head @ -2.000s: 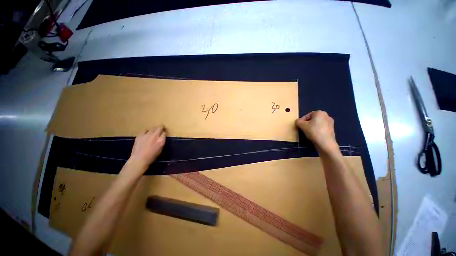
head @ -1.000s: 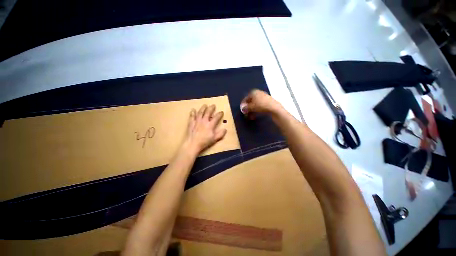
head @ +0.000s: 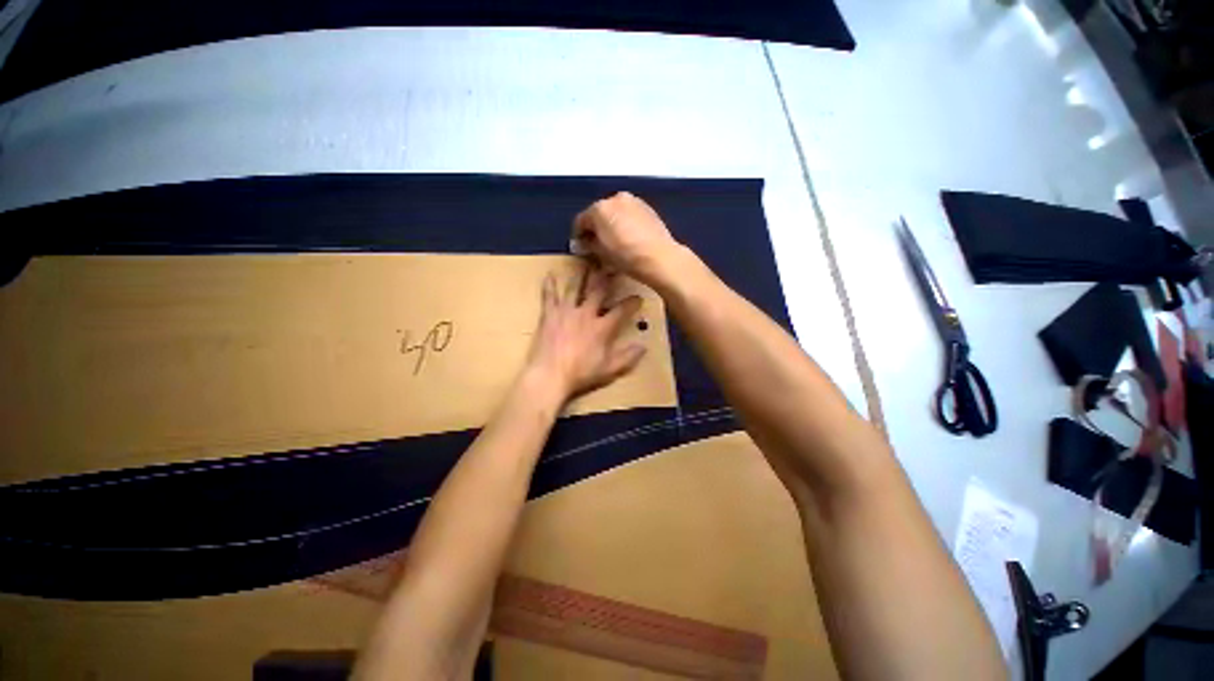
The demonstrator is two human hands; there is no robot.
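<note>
A tan card pattern piece (head: 266,359) with a handwritten number and a punched hole lies on the dark cloth (head: 400,206). My left hand (head: 586,333) is spread flat on the card near its right end, holding nothing. My right hand (head: 623,237) is at the card's top edge, fingertips pinched on a small whitish piece of chalk (head: 578,245), mostly hidden by the fingers. Thin white chalk lines run on the cloth below the card. A second tan pattern piece (head: 639,532) lies nearer me, with a clear reddish-grid ruler (head: 632,621) on it, partly under my left forearm.
Shears (head: 956,346) lie to the right on the pale table (head: 852,146). Beyond them are folded dark cloth pieces (head: 1052,242) and a tape measure (head: 1112,492). A paper slip (head: 992,539) and a black bulldog clip (head: 1038,619) sit lower right. A dark bar (head: 300,665) shows at the bottom edge.
My right hand has moved from beyond the card's right end to its top edge. My left hand stays flat on the card. The view has shifted slightly left.
</note>
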